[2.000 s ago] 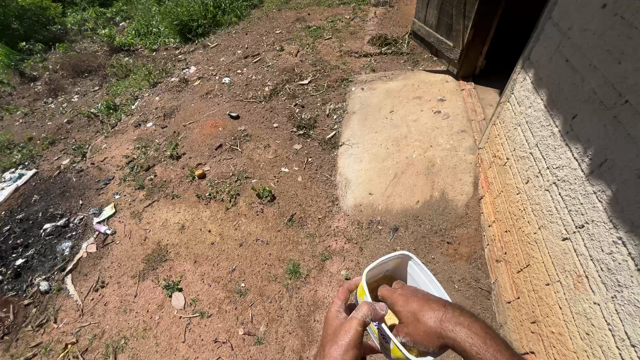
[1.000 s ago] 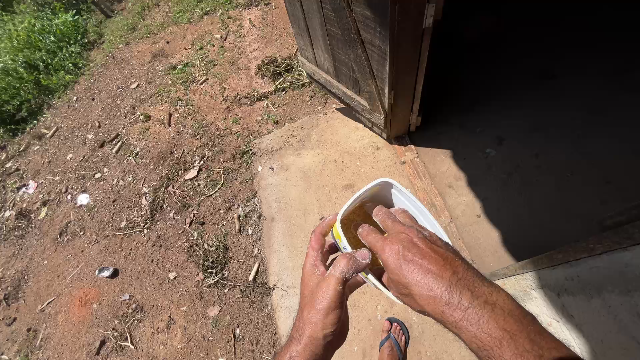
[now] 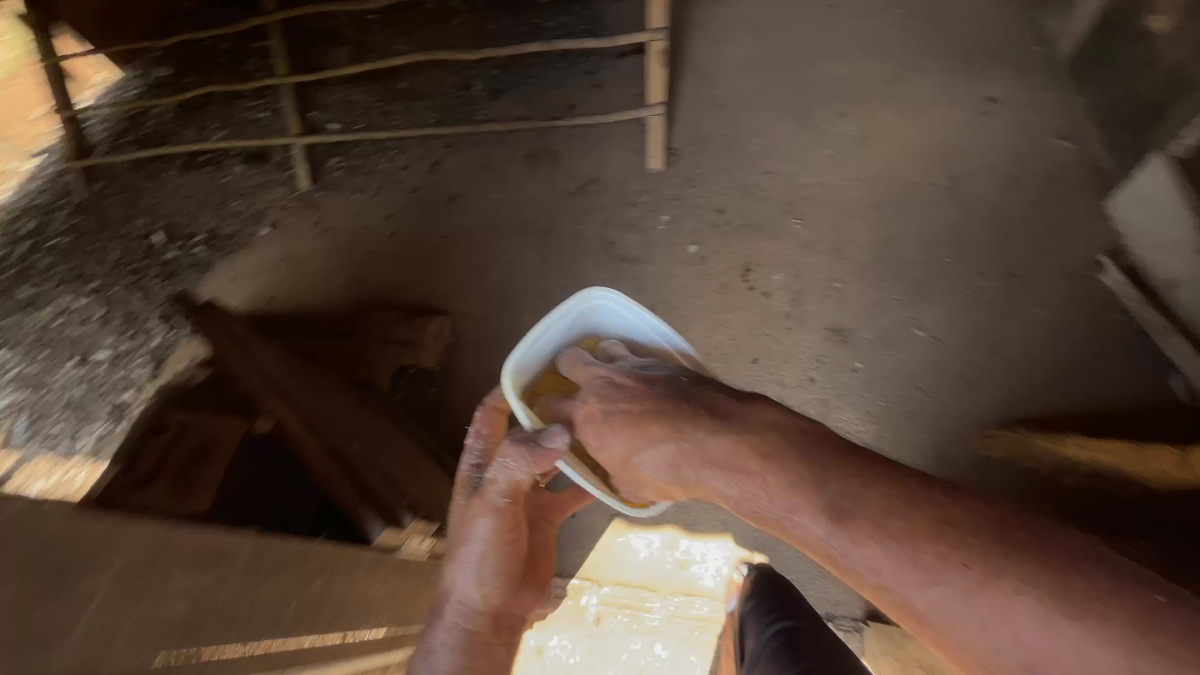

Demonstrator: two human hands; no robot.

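Note:
A white plastic tub (image 3: 600, 309) with rounded corners is held at waist height, tilted, with yellowish-orange contents (image 3: 551, 384) inside that look like grain or meal. Around its left side my left hand (image 3: 511, 497) grips it, the thumb over the rim and the fingers beneath. Inside the tub is my right hand (image 3: 637, 412), fingers down in the yellowish contents; whether it holds any of them is hidden. Pale dust or residue shows on the left thumb.
A rail fence of thin wooden poles (image 3: 375, 139) stands ahead on the left, ending at an upright post (image 3: 656, 94). Dark boards (image 3: 291, 403) lie low on the left. Dirt floor (image 3: 797, 262) stretches ahead. Pale slabs (image 3: 1158, 234) stand at the right. Sunlight falls on the threshold (image 3: 647, 600).
The view has moved from outdoors, past the wooden door, into a shaded interior. My left hand still holds the tub, and my right hand remains inside it.

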